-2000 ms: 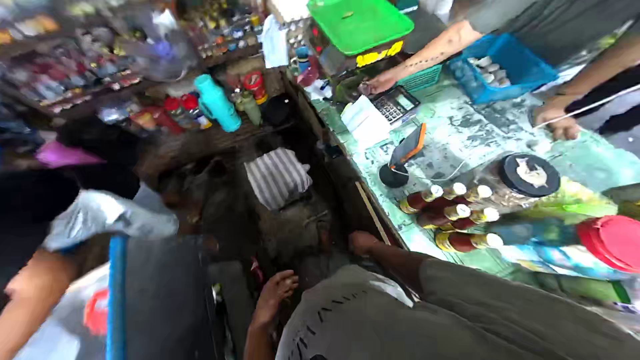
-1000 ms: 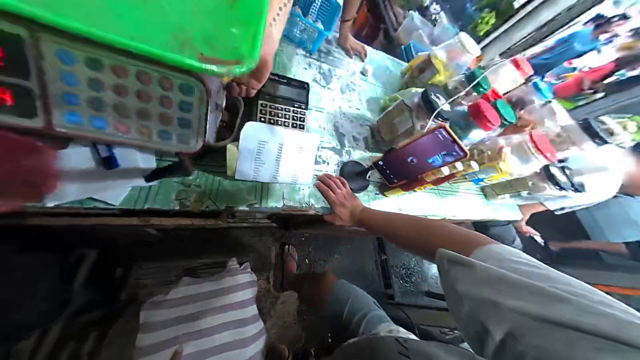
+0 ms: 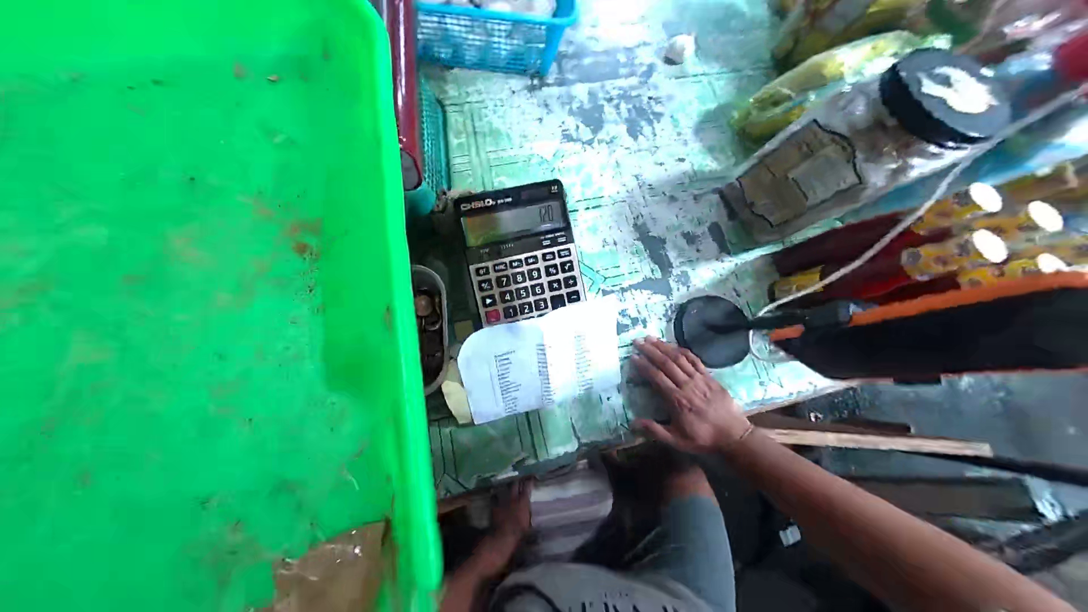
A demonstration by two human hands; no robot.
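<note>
My right hand (image 3: 690, 398) lies palm down on the painted counter (image 3: 612, 153) near its front edge, fingers slightly apart, holding nothing. Just beyond its fingertips are a printed paper sheet (image 3: 544, 361) and the round black base (image 3: 712, 330) of a phone stand. The sheet overlaps the lower end of a desk calculator (image 3: 523, 255). Low in the view, my left hand (image 3: 512, 514) is in shadow below the counter edge, beside a striped cloth-covered thing (image 3: 569, 510); its grip is unclear. An orange-edged phone (image 3: 943, 327), seen nearly edge-on, is on the stand.
A large green plastic tray (image 3: 195, 255) fills the left side. Beside it stands a small tub of coins (image 3: 429, 327). A blue basket (image 3: 484, 38) is at the back. A black-lidded jar (image 3: 850, 153), several bottles of red liquid (image 3: 901, 255) and a white cord (image 3: 901, 225) are at right.
The view has shifted strongly, and the green tray now fills the left side. My right hand stays at the counter's front edge. More of my left hand shows than one second ago.
</note>
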